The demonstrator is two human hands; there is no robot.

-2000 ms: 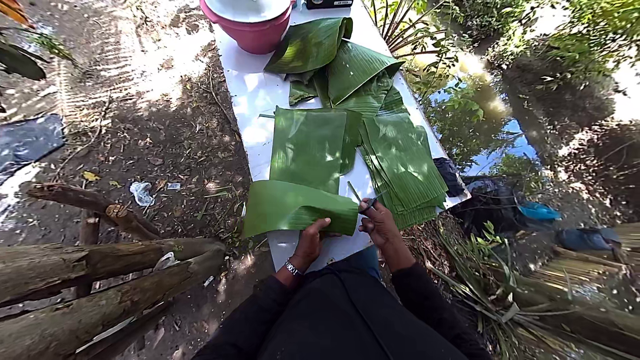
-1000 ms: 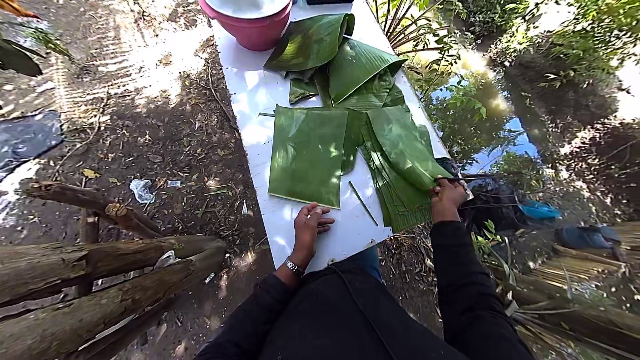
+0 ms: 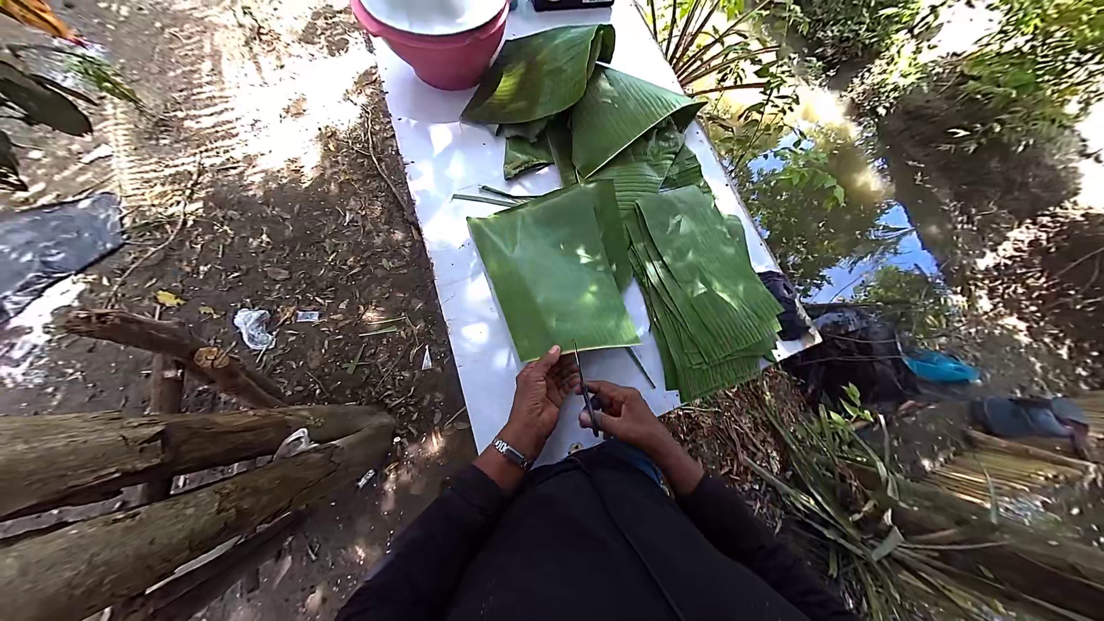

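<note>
A square piece of green banana leaf (image 3: 561, 276) lies on the white tabletop (image 3: 466, 345), its near edge pinched by my left hand (image 3: 542, 401). Just right of that hand, my right hand (image 3: 623, 416) holds a pair of dark scissors (image 3: 586, 392), their blades pointing up at the leaf's near edge. A fanned stack of cut leaf pieces (image 3: 707, 293) rests to the right. Beyond it are larger folded banana leaves (image 3: 630, 116). A thin green leaf strip (image 3: 640, 367) lies between the square piece and the stack.
A pink plastic tub (image 3: 444, 52) stands at the table's far left corner. Wooden logs (image 3: 198, 509) lie at the lower left. A dark plastic bag (image 3: 841, 349) is beside the table's right edge, with water (image 3: 893, 250) beyond.
My right hand has moved left from the stack, where it held a leaf piece one second ago, and now holds scissors. That piece lies on the stack. My left hand now grips the square leaf's near edge.
</note>
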